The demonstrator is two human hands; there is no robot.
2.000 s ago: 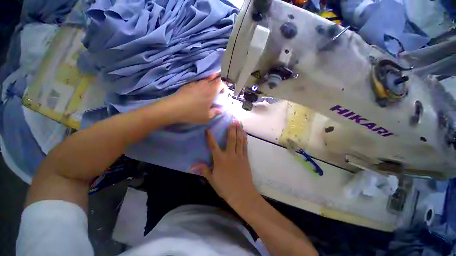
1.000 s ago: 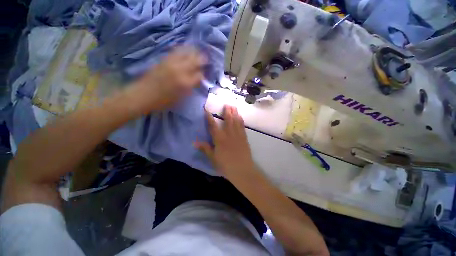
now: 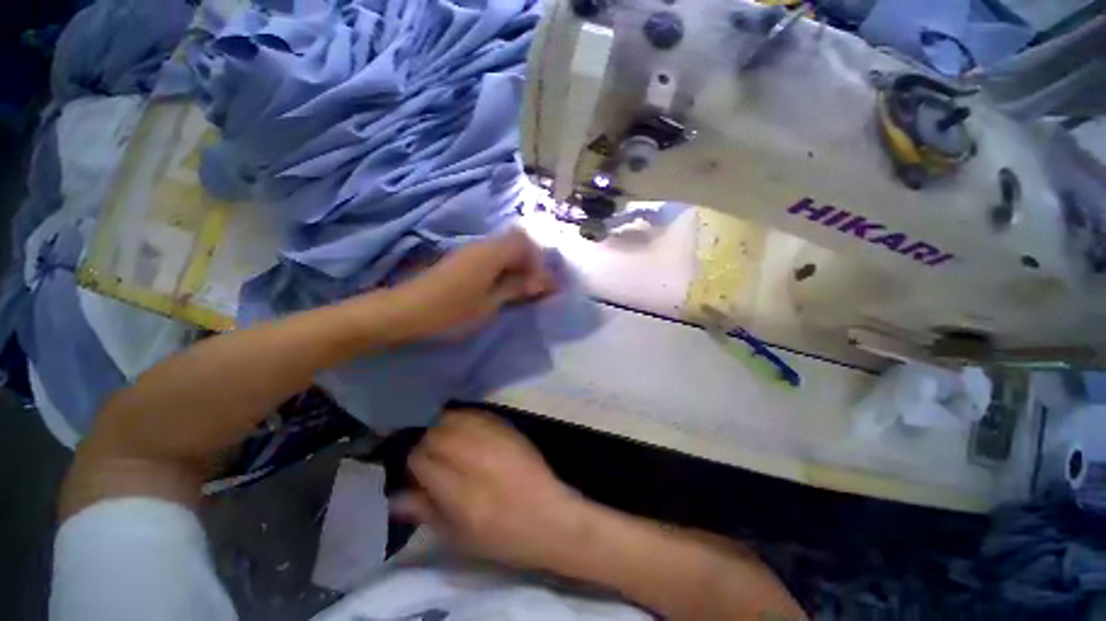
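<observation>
The light blue garment piece (image 3: 364,146) lies in many folds left of the sewing machine (image 3: 776,182), and a flatter part of it hangs over the table's front edge. My left hand (image 3: 485,285) holds the cloth just in front of the lit presser foot (image 3: 585,216), fingers curled on it. My right hand (image 3: 473,479) is blurred, below the table's front edge at the cloth's lower end. Its fingers are bent; whether they grip cloth cannot be told.
A blue and yellow-green tool (image 3: 767,355) lies on the table (image 3: 679,400) right of the cloth. Crumpled whitish plastic (image 3: 916,400) lies under the machine's right end. More blue cloth is heaped at left (image 3: 73,279) and lower right (image 3: 1031,564).
My left hand has moved from the folds towards the presser foot. My right hand has left the tabletop and moved down past its front edge. A cloth flap now lies where the right hand was.
</observation>
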